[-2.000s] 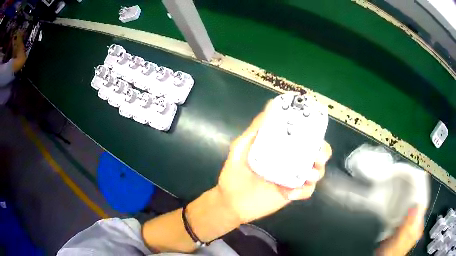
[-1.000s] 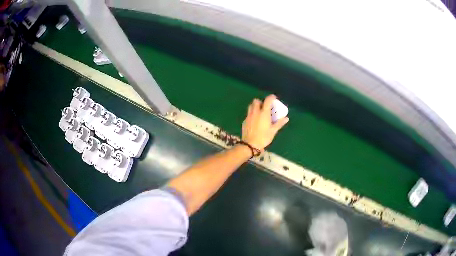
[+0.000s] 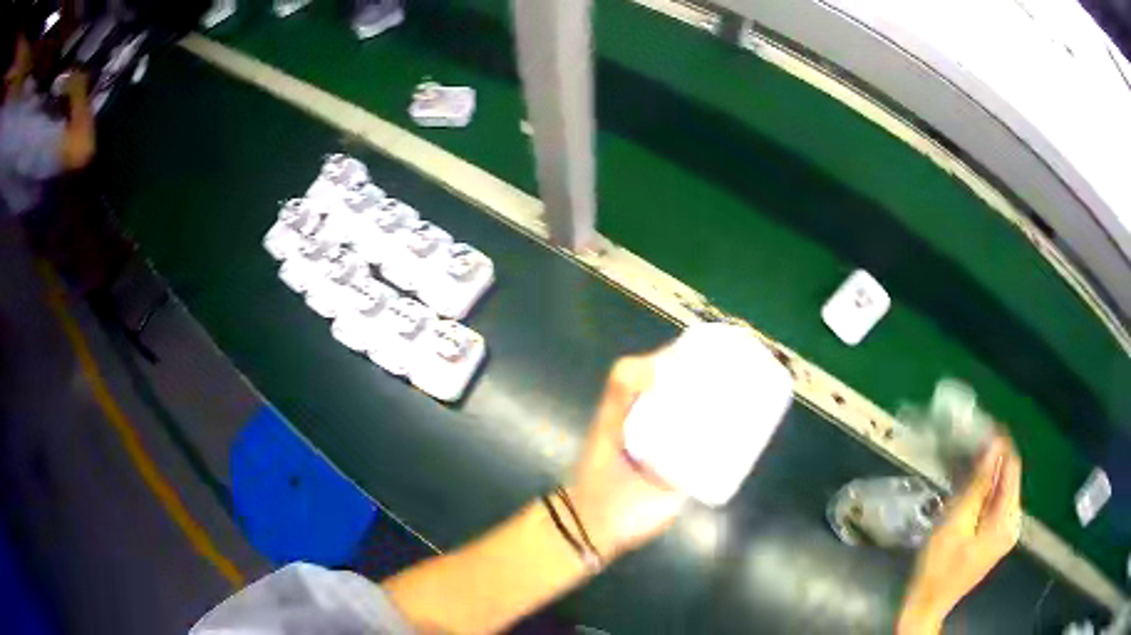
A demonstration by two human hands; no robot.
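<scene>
My left hand [image 3: 614,484] grips a white adapter [image 3: 709,416] above the bench, with a plain, overexposed face showing. Its slots and pins cannot be made out. My right hand [image 3: 974,527] is at the right, fingers closed on a blurred greyish-white cloth [image 3: 953,419], apart from the adapter. A clear round container [image 3: 874,511] lies on the bench just left of my right hand. Two tight rows of white adapters [image 3: 397,279], pins up, stand on the left part of the bench.
Spaced adapters lie on the green belt, one [image 3: 856,306] beyond my hands and another [image 3: 443,106] at the upper left. A grey upright [image 3: 558,137] stands at the spotted cream rail [image 3: 372,130]. A blue stool [image 3: 298,484] is below the bench. A person's arm [image 3: 77,124] shows far left.
My left hand has come back from the belt to above the bench and holds an adapter. An adapter now lies on the belt beyond it. My right hand has risen into view with the cloth.
</scene>
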